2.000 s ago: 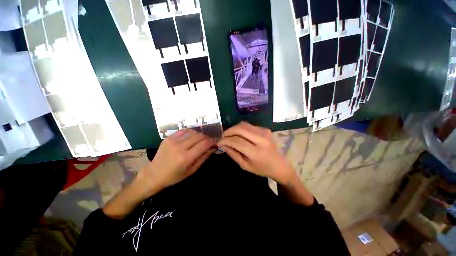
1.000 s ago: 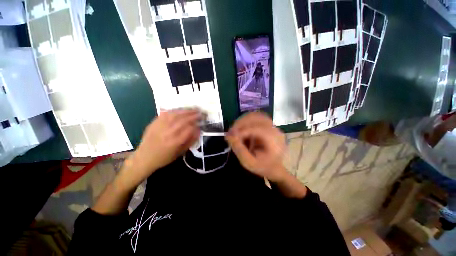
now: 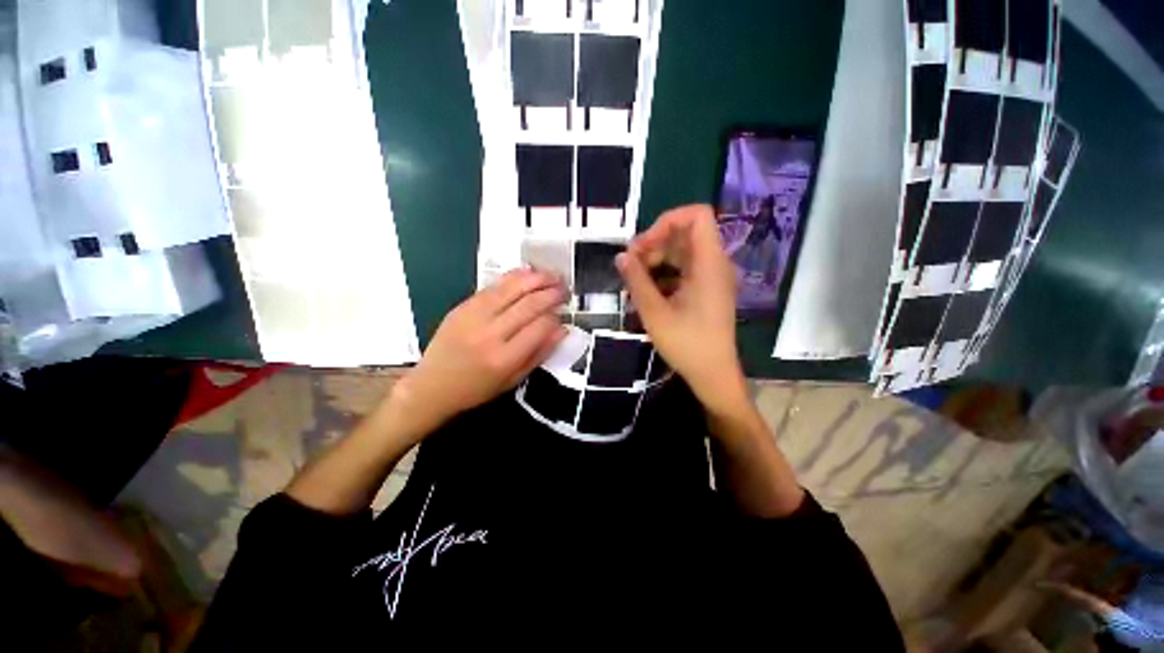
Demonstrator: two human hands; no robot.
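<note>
The receiving sheet [image 3: 507, 191] runs up the bench in front of me, with black squares in two columns. A black die-cut piece [image 3: 597, 265] lies over its right column near the front. My right hand [image 3: 689, 287] has thumb and index finger together at that piece's right edge. My left hand [image 3: 498, 334] rests palm down, fingertips on the pale rectangle beside it; whether it grips anything is hidden. The source sheet of black pieces [image 3: 618, 360] bends over the bench edge below my hands, with a small white flap [image 3: 569, 357] near my left fingers.
A lit smartphone [image 3: 763, 230] lies right of the receiving sheet. Further right are a plain white sheet [image 3: 830, 230] and a fanned stack of filled sheets [image 3: 936, 242]. Left are pale blank sheets [image 3: 306, 217] and white waste liner with small holes [image 3: 128, 217]. A person's arm [image 3: 64, 517] shows lower left.
The view has shifted, so bench items sit further right. My hands have moved apart from their earlier meeting point. The black piece now shows on the right column, and the source sheet is exposed below.
</note>
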